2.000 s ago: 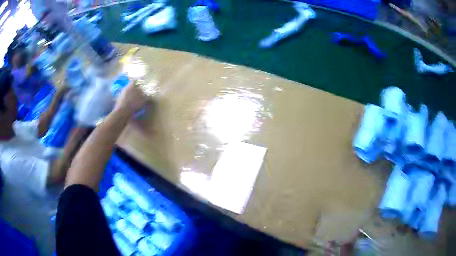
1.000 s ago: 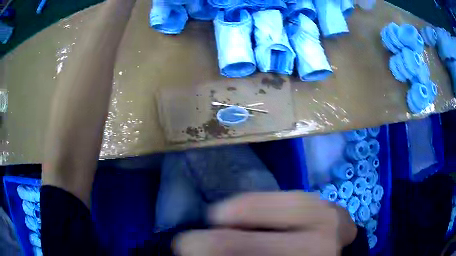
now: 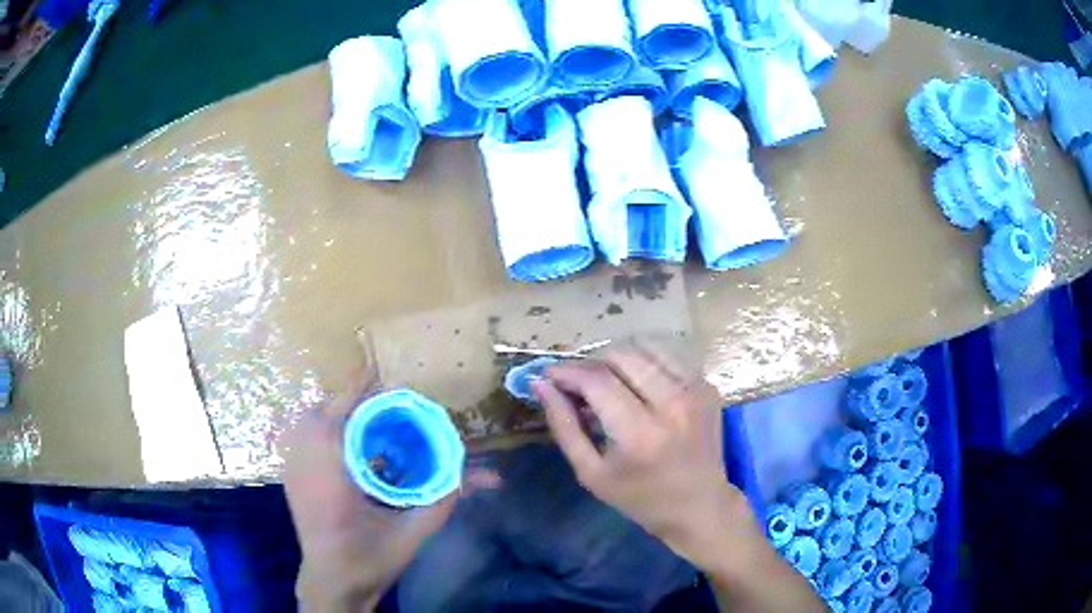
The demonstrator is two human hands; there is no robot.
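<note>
My left hand [image 3: 335, 527] holds a light-blue hollow sleeve [image 3: 405, 448] with its wide faceted mouth turned up toward me. My right hand [image 3: 647, 431] is over the cardboard pad, thumb and fingertips close together at the small clear cup [image 3: 525, 378]. Whether they pinch a thin stick is hidden by the fingers. A pale cotton swab [image 3: 521, 350] lies just behind the cup. The brown cardboard pad [image 3: 431, 347] has dark stains.
Light-blue sleeves [image 3: 535, 204] are stacked behind the pad. Ridged collars [image 3: 1009, 263] lie in a pile at right. White card [image 3: 171, 395] lies at left. Blue bins of parts sit below the edge, left [image 3: 60, 539] and right [image 3: 946, 479]. A green belt [image 3: 228, 60] runs behind.
The view has swung from the left bench to the pad. My left hand has come back from the left and now holds a sleeve. My right hand has moved up to the cup.
</note>
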